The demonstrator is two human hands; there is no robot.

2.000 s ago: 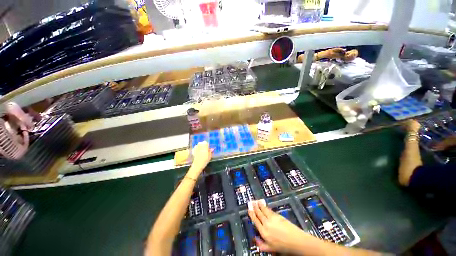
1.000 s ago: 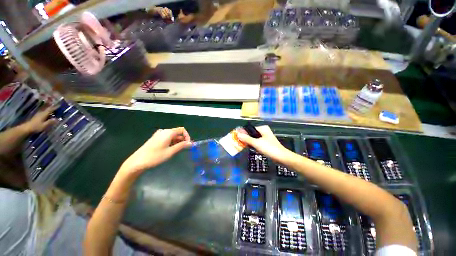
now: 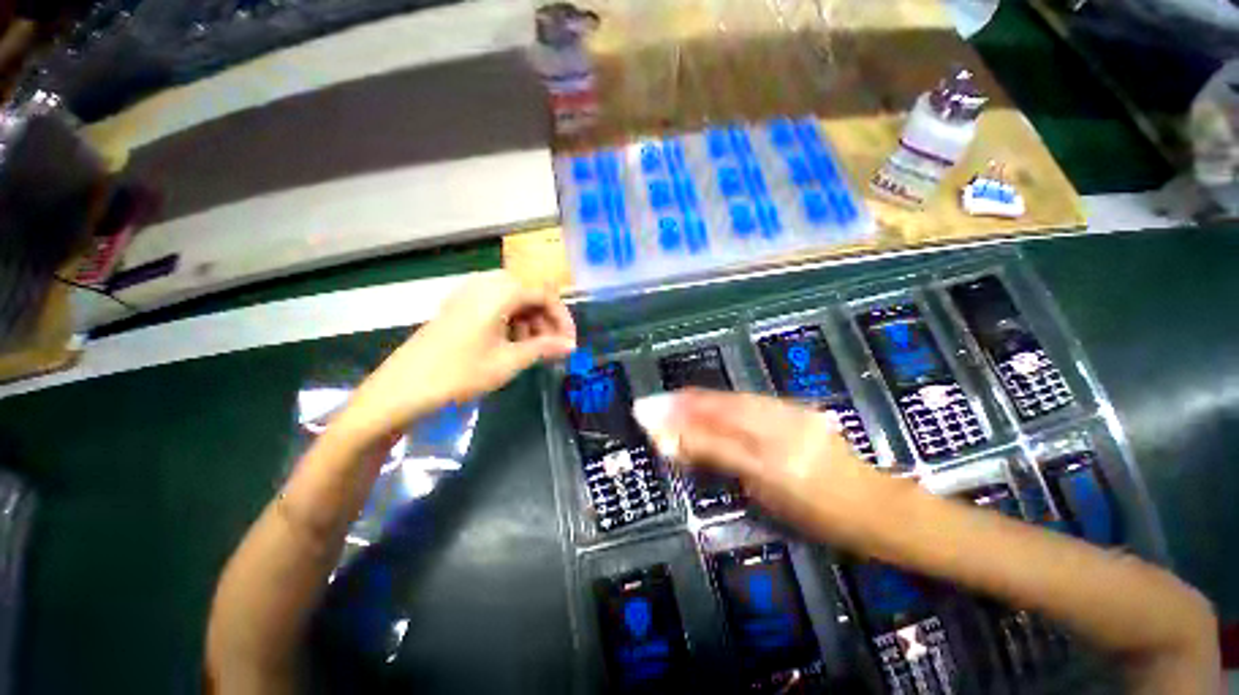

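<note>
My left hand (image 3: 496, 340) pinches a small clear film with blue print (image 3: 582, 363) at the top of the back-left phone (image 3: 618, 468). The film's lower part lies over that phone's dark screen. My right hand (image 3: 761, 441) is blurred over the second phone of the back row, with a small white card (image 3: 659, 416) at its fingertips, close to the back-left phone's screen. The clear tray (image 3: 693, 532) holds two rows of black keypad phones. Several screens look blue. My right hand and forearm hide part of both rows.
A blue-printed film sheet stack (image 3: 713, 204) lies on the tan board (image 3: 1046, 163), with a white bottle (image 3: 931, 143), a darker bottle (image 3: 568, 75) and a small white-blue block (image 3: 993, 194). A shiny clear sheet (image 3: 408, 455) lies on the green bench, partly behind my left forearm.
The blue-printed clear sheet held near my left hand is now down on the bench at left. My left hand has moved to the back-left phone with one film, and my right hand is beside it.
</note>
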